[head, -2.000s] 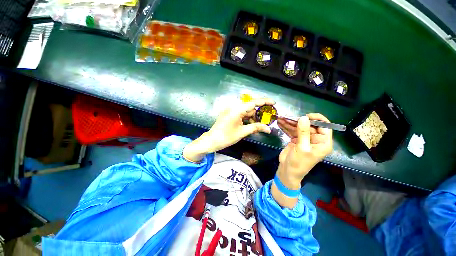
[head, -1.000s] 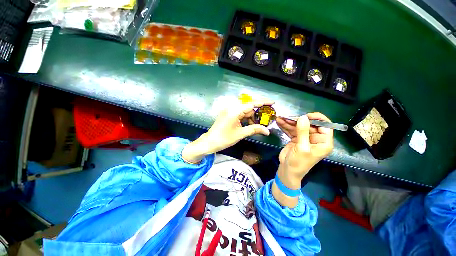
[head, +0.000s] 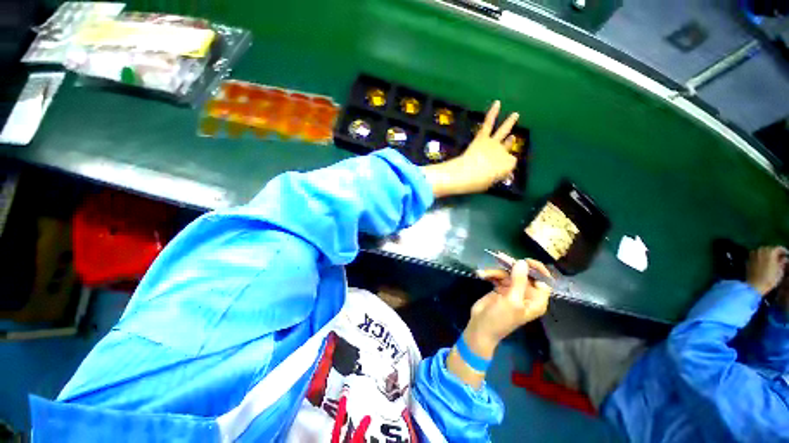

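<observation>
The black ten-pocket tray (head: 343, 138) lies on the green bench and holds dark-rimmed round modules. Those in the back row have amber centres (head: 409, 105); those in front show white squares (head: 396, 136). My left hand (head: 481, 162) is over the tray's right end, two fingers spread. It hides some pockets. Amber (head: 516, 144) shows beside its fingers, but whether the hand touches a module is unclear. My right hand (head: 510, 303), with a blue wristband (head: 472, 356), is shut on silver tweezers (head: 500, 257) near the bench's front edge, tips pointing up-left.
The orange sticker sheet (head: 271, 112) lies left of the tray. A black bin (head: 589, 227) with cream-white bits (head: 552, 231) and a white scrap (head: 633, 253) are on the right. Clear bags (head: 147, 54) and white paper (head: 31, 107) lie far left. Another person's hand (head: 766, 269) shows at far right.
My left hand has moved from the front edge, where it held an amber-centred module, to the tray's right end. My right hand stays low with the tweezers. The view has shifted.
</observation>
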